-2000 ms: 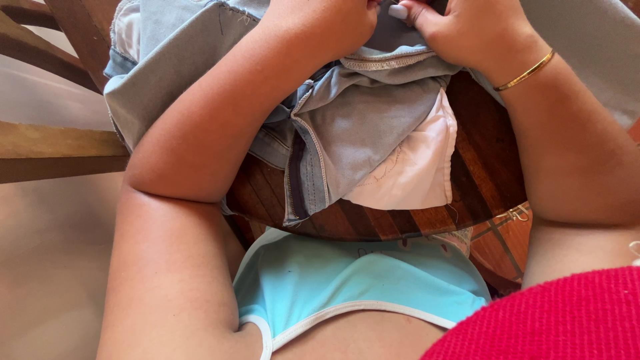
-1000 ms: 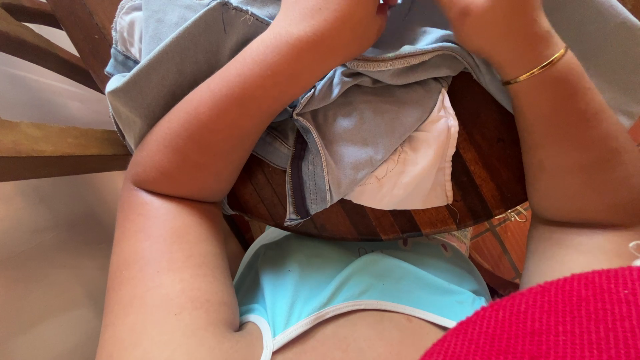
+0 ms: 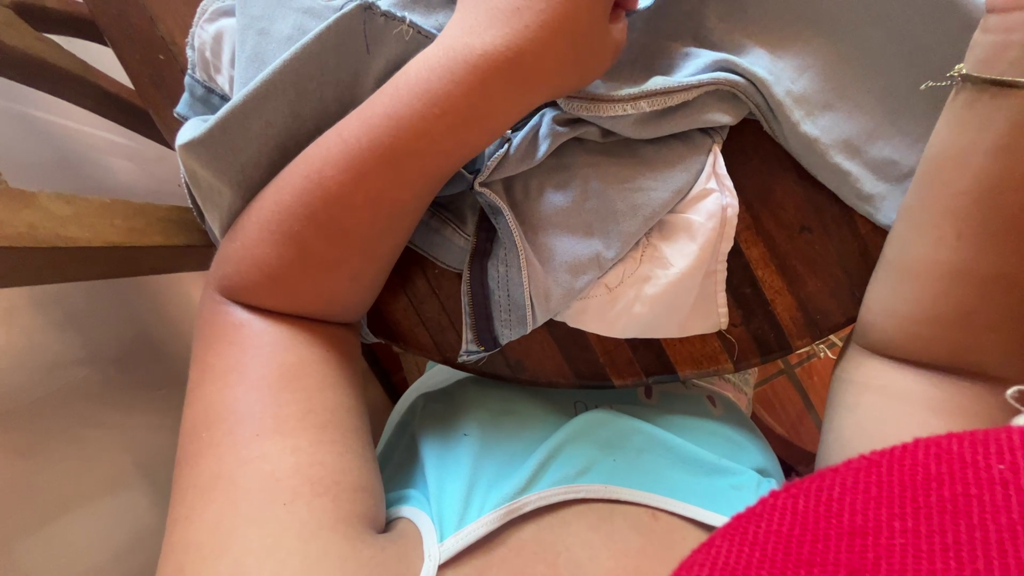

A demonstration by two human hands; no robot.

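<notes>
Grey trousers [image 3: 608, 184], turned inside out in part, lie bunched on a round striped wooden table [image 3: 792, 240]. A metal zipper [image 3: 480, 296] and a pale pink pocket lining [image 3: 664, 272] hang toward the near edge. My left hand [image 3: 552, 40] is over the cloth at the top edge of the view; its fingers are cut off, and something small and light blue shows beside them. Of my right hand [image 3: 1004, 16] only the wrist end shows at the top right corner, above a thin gold bracelet [image 3: 984, 78]. What either hand holds is hidden.
Wooden chair parts [image 3: 96, 220] stand at the left of the table. Red floor tiles [image 3: 792, 400] show below its right edge. Red knitted cloth [image 3: 896, 512] covers the lower right corner. My light blue top [image 3: 576, 448] is close to the near edge.
My right hand has moved away from my left hand, out to the right, and is mostly out of the frame. The left hand stays by the cloth at the top.
</notes>
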